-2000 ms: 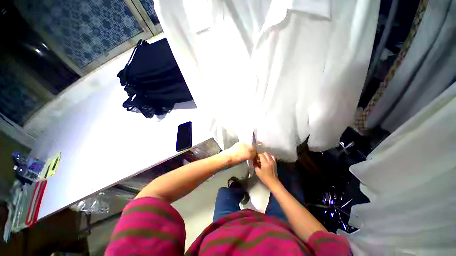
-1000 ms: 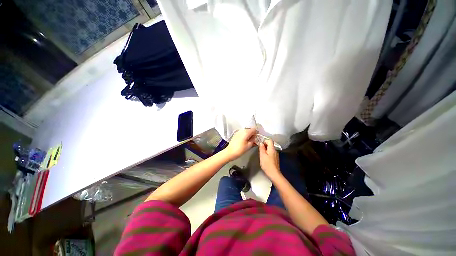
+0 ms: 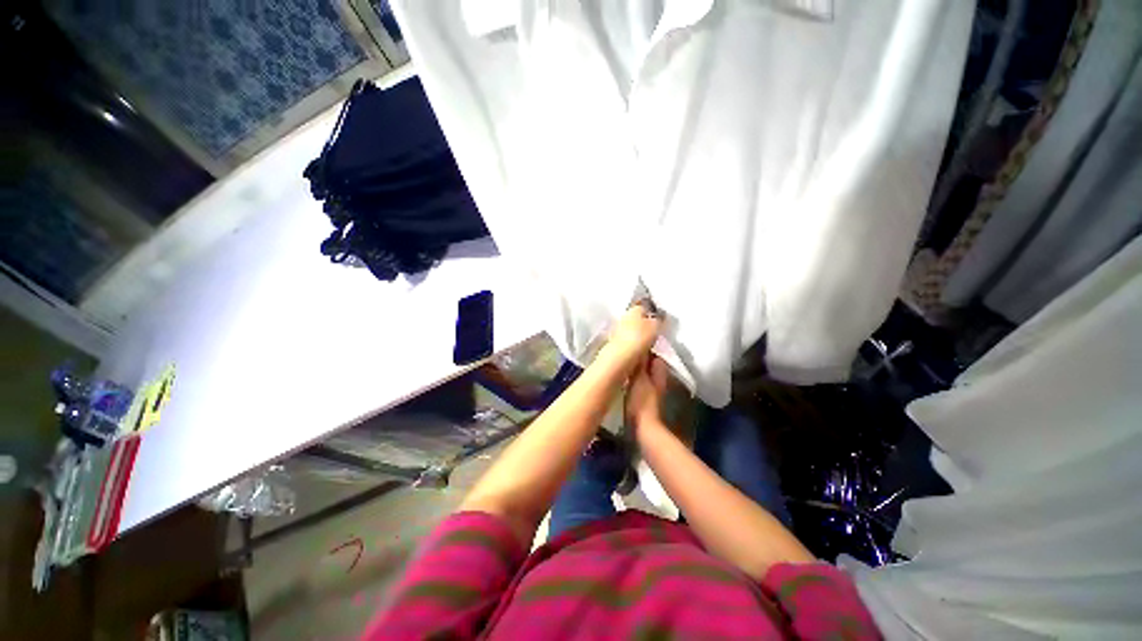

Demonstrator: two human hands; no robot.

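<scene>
A white shirt (image 3: 714,175) hangs in front of me, its front facing me and its hem at waist level. My left hand (image 3: 636,328) holds the lower centre front at the hem. My right hand (image 3: 645,382) is just below and touching it, its fingers closed at the shirt's hem edge. A corner of the hem sticks out to the right of my hands. The fingertips are partly hidden by the hands and cloth, and no button can be made out.
A white table (image 3: 288,363) on the left bears dark garments (image 3: 407,175), a mobile phone (image 3: 475,328) and folders (image 3: 107,495). Clear plastic bags (image 3: 257,492) are under it. Other white garments (image 3: 1052,463) hang at right, beside a glossy dark heap (image 3: 852,476) on the floor.
My hands have moved slightly up with the hem, and my right hand has shifted left, under my left hand. The hem corner now points out to the right. The view has shifted slightly.
</scene>
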